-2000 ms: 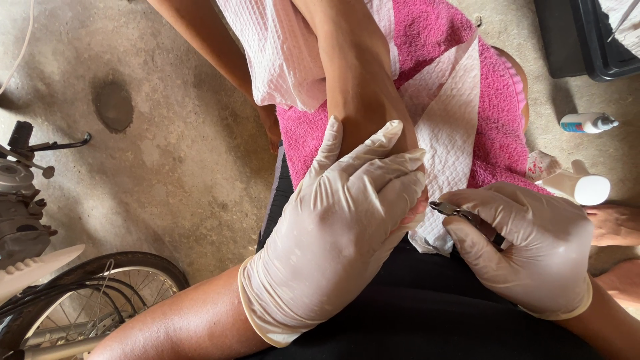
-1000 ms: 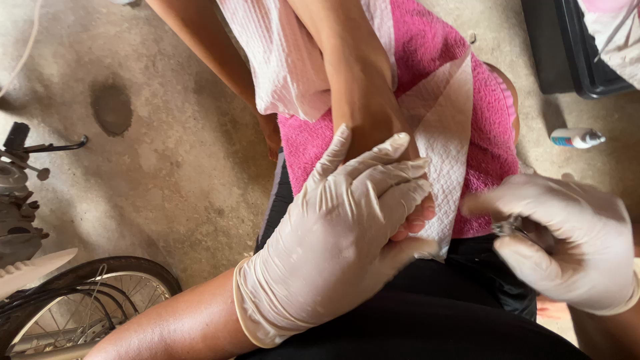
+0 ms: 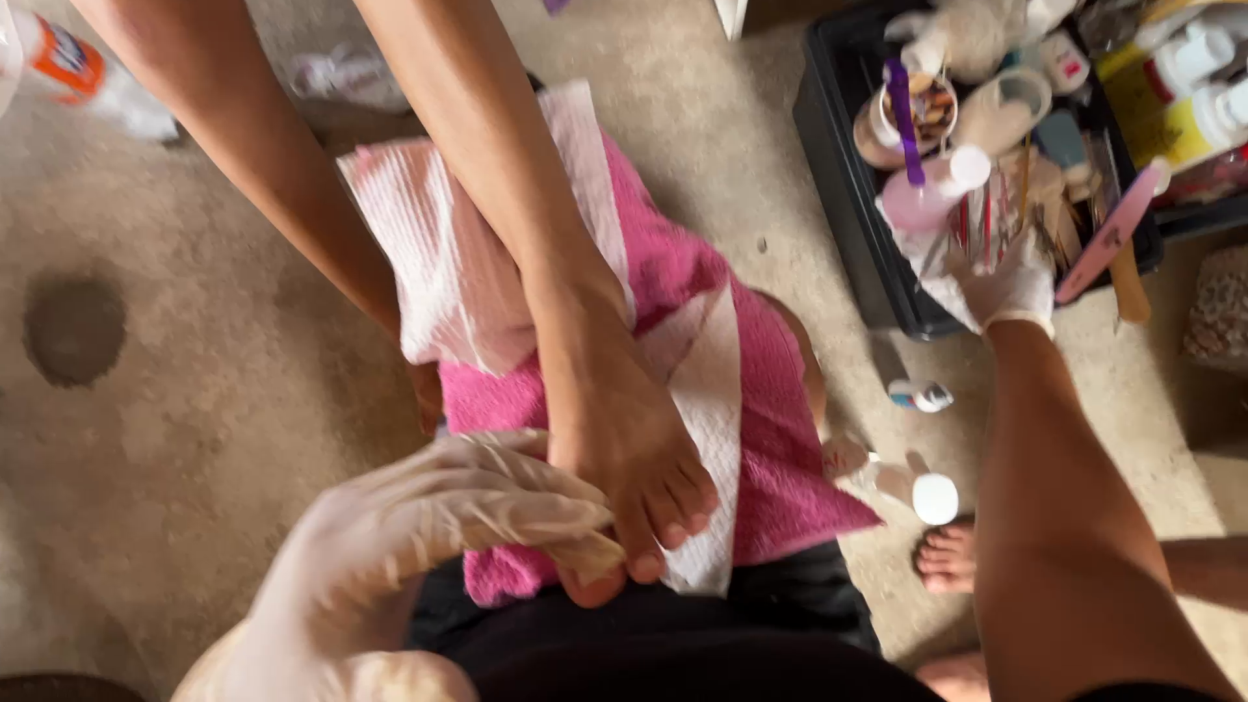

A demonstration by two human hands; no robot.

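A person's bare foot (image 3: 624,419) rests on white paper towel (image 3: 712,390) and a pink terry towel (image 3: 780,419) over my lap. My left hand (image 3: 448,526), in a pale glove, lies beside the foot with its fingertips at the big toe; whether it grips the toe is unclear. My right hand (image 3: 1009,278), also gloved, reaches into the front of a black plastic bin (image 3: 829,166) among thin tools, and its fingers are partly hidden. Whether it holds anything cannot be told. Around it are a pink bottle (image 3: 921,200), a pink nail file (image 3: 1107,239) and a purple stick (image 3: 902,117).
Small bottles stand or lie on the concrete floor, one with a white cap (image 3: 934,498) and one lying down (image 3: 920,395). Another bare foot (image 3: 946,558) is right of the lap. A clear bottle with an orange label (image 3: 68,63) lies upper left.
My right hand has moved from beside the toes to the bin, and the nippers it held are out of sight. My left hand has slid off the top of the foot. The view has shifted right.
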